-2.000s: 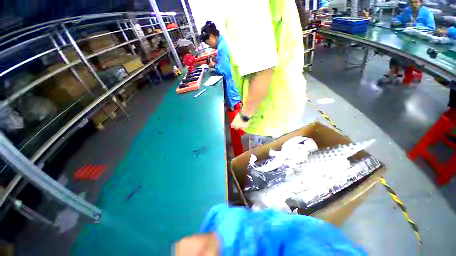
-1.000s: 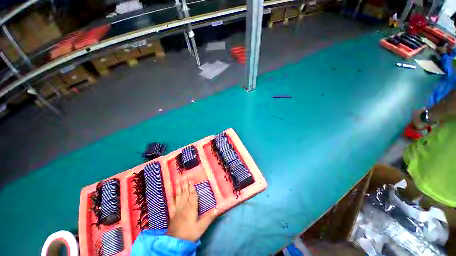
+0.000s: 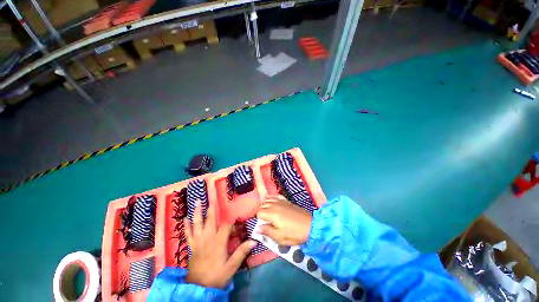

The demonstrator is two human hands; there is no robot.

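Note:
The orange-red tray (image 3: 235,204) lies on the green mat, its long slots holding striped stacks of thin dark wired parts (image 3: 143,219). My left hand (image 3: 211,246) is over the tray's middle, fingers apart, palm down; whether a part is under it is hidden. My right hand (image 3: 286,220) is closed on the end of a white liner strip (image 3: 305,261) carrying a row of round dark pads, over the third slot's striped stack. The strip runs down to the right beneath my right sleeve.
A white roll (image 3: 90,263) stands left of the tray. A dark parts pile (image 3: 201,164) lies beyond it. A metal post (image 3: 341,52) rises at the bench's far edge. An open carton (image 3: 481,233) with plastic and liner scrap is at lower right. Another tray (image 3: 518,68) sits far right.
The view has shifted slightly. My right hand has come in from the right with the dotted liner strip. My left hand now lies further left, over the second slot and divider.

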